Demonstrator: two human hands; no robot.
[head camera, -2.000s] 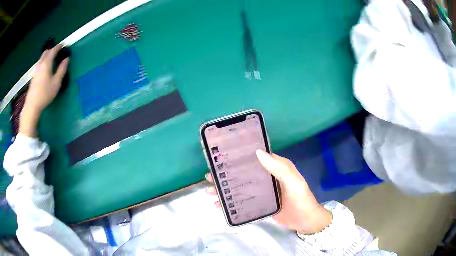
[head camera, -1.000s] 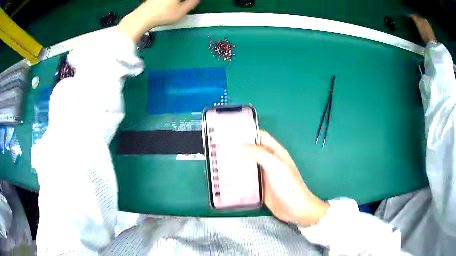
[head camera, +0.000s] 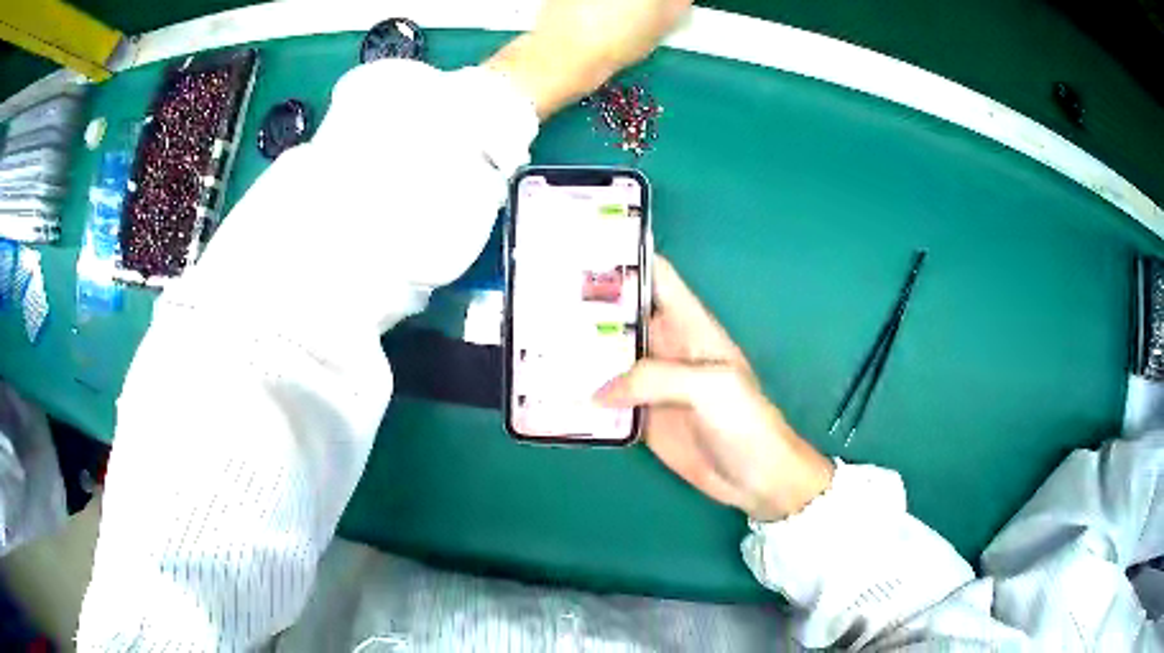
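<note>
My right hand (head camera: 715, 402) holds a smartphone (head camera: 577, 306) upright over the bench, its thumb on the lit screen, which shows a chat-like page. My left hand (head camera: 594, 41) reaches across the white rail at the top, partly cut off by the frame edge; its fingers are out of clear view and I cannot tell if it holds anything. Two round black housings (head camera: 283, 129) lie left of my left forearm, one of them near the rail. The black strip (head camera: 447, 367) is partly hidden by my sleeve and the phone. My sleeve covers most of the blue film.
Black tweezers (head camera: 881, 347) lie spread on the green bench at right. A pile of small red and black parts (head camera: 626, 117) lies behind the phone. A long parts tray (head camera: 188, 166) and clear packs (head camera: 35, 166) are at left. A neighbour's sleeve (head camera: 1085, 523) is at lower right.
My left hand has moved right along the rail, uncovering the parts tray and housings. The phone's screen has changed from a list to a chat-like page. My right hand still holds it.
</note>
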